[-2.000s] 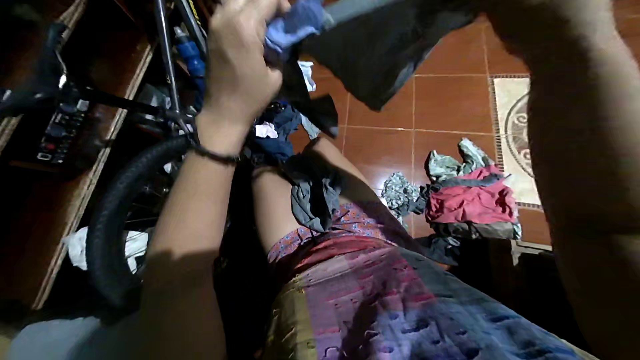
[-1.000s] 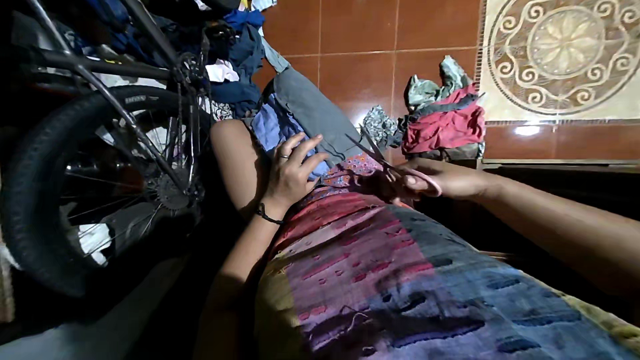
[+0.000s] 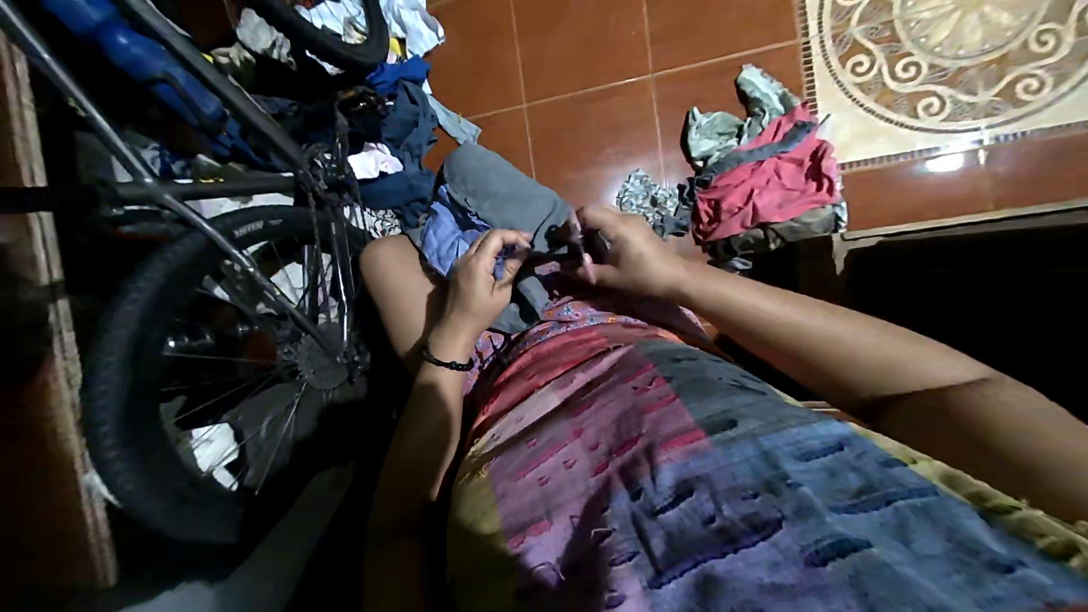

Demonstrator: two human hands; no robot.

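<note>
My right hand [image 3: 633, 253] holds a pair of scissors with pinkish handles [image 3: 581, 246] above my lap; their blades are hard to make out. Just left of it, my left hand [image 3: 484, 285] pinches at the edge of the dark grey cloth [image 3: 510, 200] spread over my thighs. Blue cloth [image 3: 450, 234] lies beside the grey one, partly under my left fingers. Whether the blades touch the cloth cannot be told.
A bicycle's rear wheel [image 3: 229, 374] stands close on my left, with heaped clothes [image 3: 404, 127] beyond it. Ahead right on the tiled floor [image 3: 586, 127] lies a pile of pink and grey cloths [image 3: 769, 187], beside a patterned tile panel [image 3: 969, 68].
The cloth held up two seconds ago now lies on my lap. My left hand, spread flat on it a second ago, now has its fingertips pinched. The scissors have come close to my left fingers.
</note>
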